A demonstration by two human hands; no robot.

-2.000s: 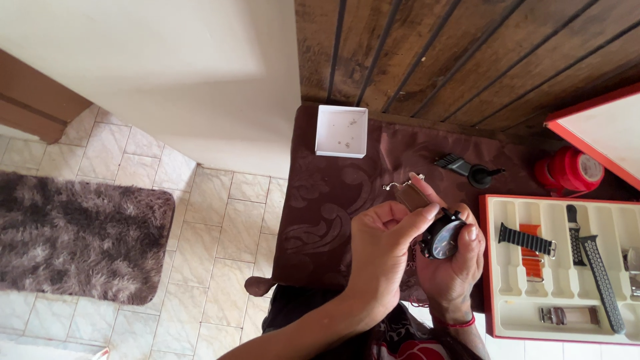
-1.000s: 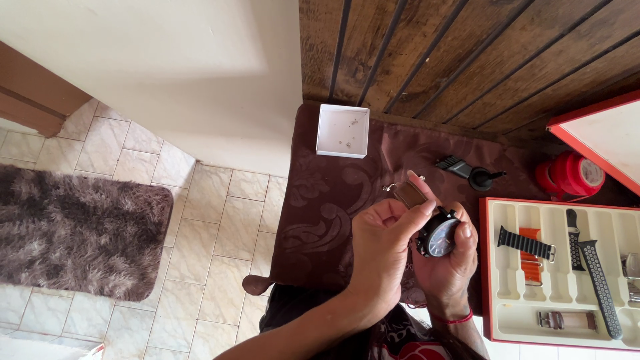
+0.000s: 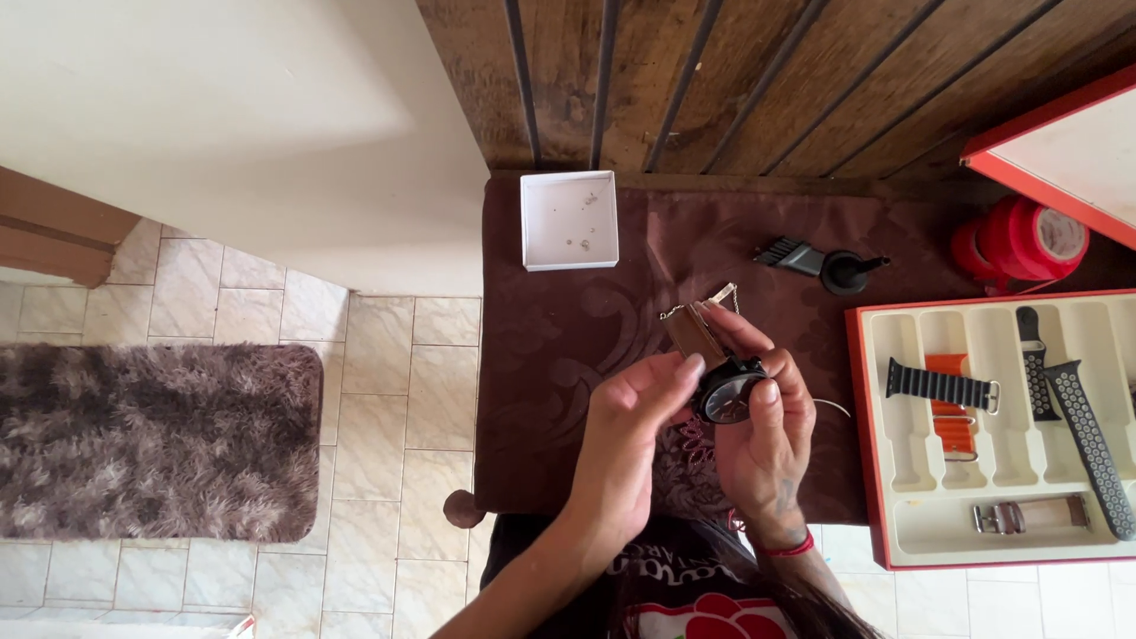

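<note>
My right hand (image 3: 770,426) is closed around a black round-faced wristwatch (image 3: 730,397), thumb on the edge of its case. The fingertips of my left hand (image 3: 635,417) pinch the watch's brown strap (image 3: 695,335) close to the case. The strap points up and to the left, with some of my right fingers behind it. Just beyond the strap, a thin metal chain (image 3: 723,295) shows on the dark brown tablecloth; part of it is hidden by the strap and fingers.
A white open box (image 3: 569,257) holds tiny pieces. To the right lie a black brush (image 3: 790,256), a black nozzle-like tool (image 3: 848,272), a red round object (image 3: 1012,240) and a red-edged tray (image 3: 865,426) with several watch straps. Wooden slats (image 3: 657,89) rise behind the tablecloth (image 3: 568,355).
The brown strap, barely visible two seconds ago, has come into plain view between my hands. Both hands stay at the watch.
</note>
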